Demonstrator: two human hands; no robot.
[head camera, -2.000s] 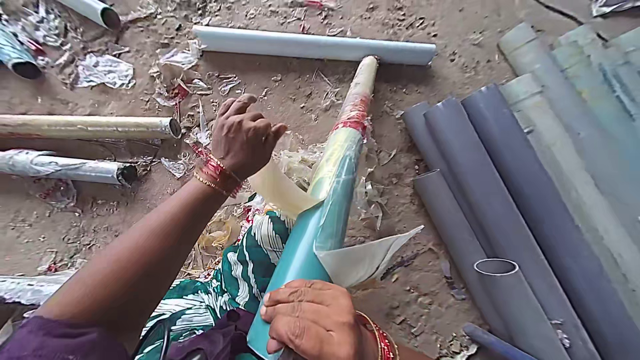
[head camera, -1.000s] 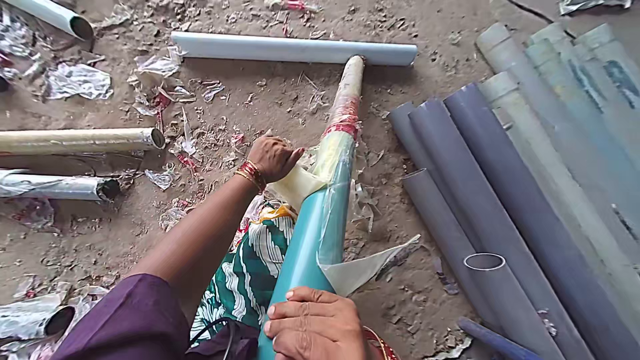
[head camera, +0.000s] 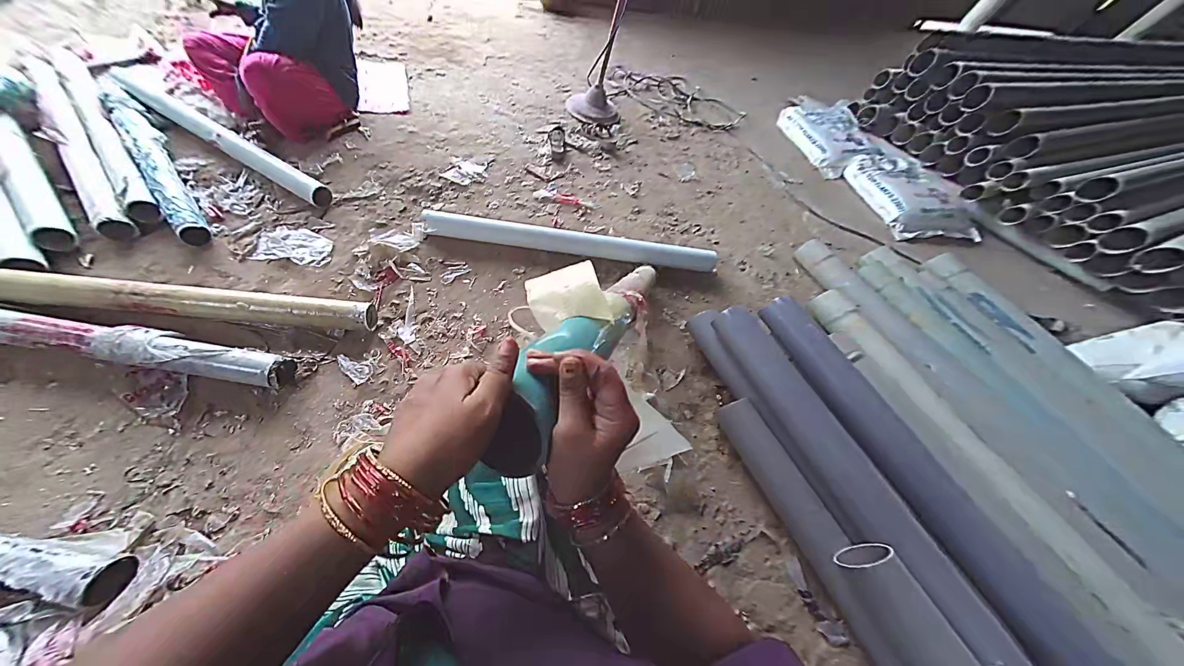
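A teal-green plastic pipe (head camera: 573, 339) points away from my lap, its dark open end toward me. My left hand (head camera: 453, 407) is on the left of that end, thumb up against the rim. On the right side, my right hand (head camera: 592, 407) has its thumb and fingertips pinched together at the pipe's upper edge; whether film lies between them cannot be told. Loose pale yellow sheeting (head camera: 569, 292) stands up at the far part, and a whitish flap (head camera: 655, 433) hangs at the right. The tapered far tip (head camera: 638, 277) lies near a pale blue-grey pipe (head camera: 569, 242) on the ground.
Grey pipes (head camera: 860, 444) lie at the right, with a large pipe stack (head camera: 1064, 139) and white bags (head camera: 888, 190) behind. Wrapped pipes (head camera: 185, 296) lie at the left among plastic scraps. A crouching person (head camera: 287, 74) is at the upper left, near a stand's round base (head camera: 592, 106).
My left hand has come back from beside the pipe's middle to its near end. My right hand has gone from lying over the near end to a pinch at its edge. The view has tilted up.
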